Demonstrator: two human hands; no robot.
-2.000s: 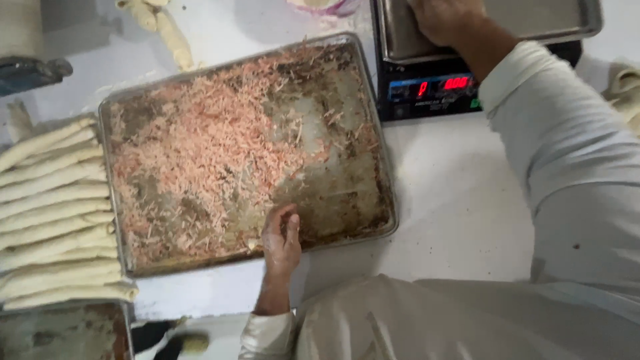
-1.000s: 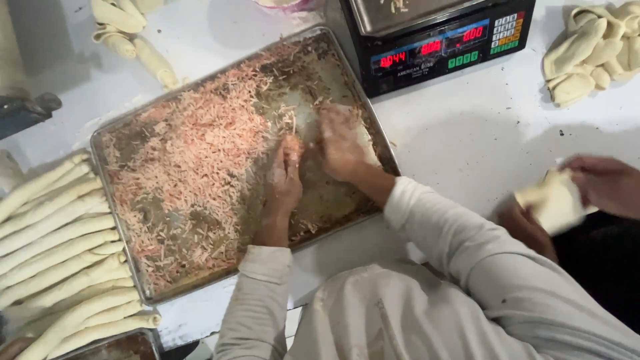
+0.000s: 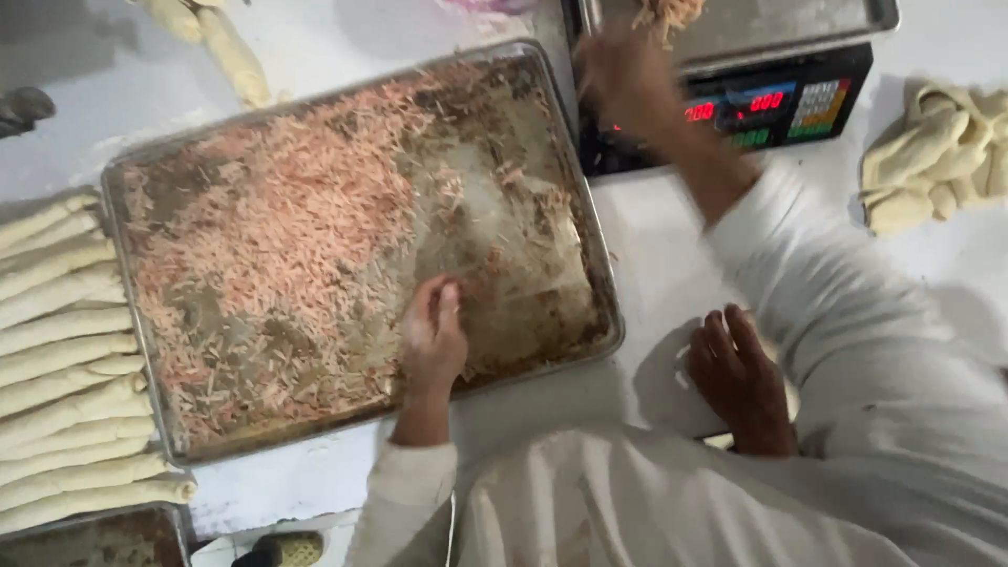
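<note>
A worn metal sheet pan lies tilted on the white table, with pinkish shredded filling spread mostly over its left and middle. My left hand is over the pan's near edge, fingers curled; whether shreds are between them I cannot tell. Blurred by motion, my right hand is at the near left edge of a metal tray on a digital scale. A clump of shreds shows on that tray beside my right fingers. Whether that hand holds anything is unclear.
Long dough rolls lie in a row along the left, above another sheet pan. Folded dough pieces are at the right, more dough at the upper left. Another person's hand is near my right sleeve.
My right hand has moved from the sheet pan up to the tray on the scale, where shreds now show. The other person's hand has come closer to the sheet pan.
</note>
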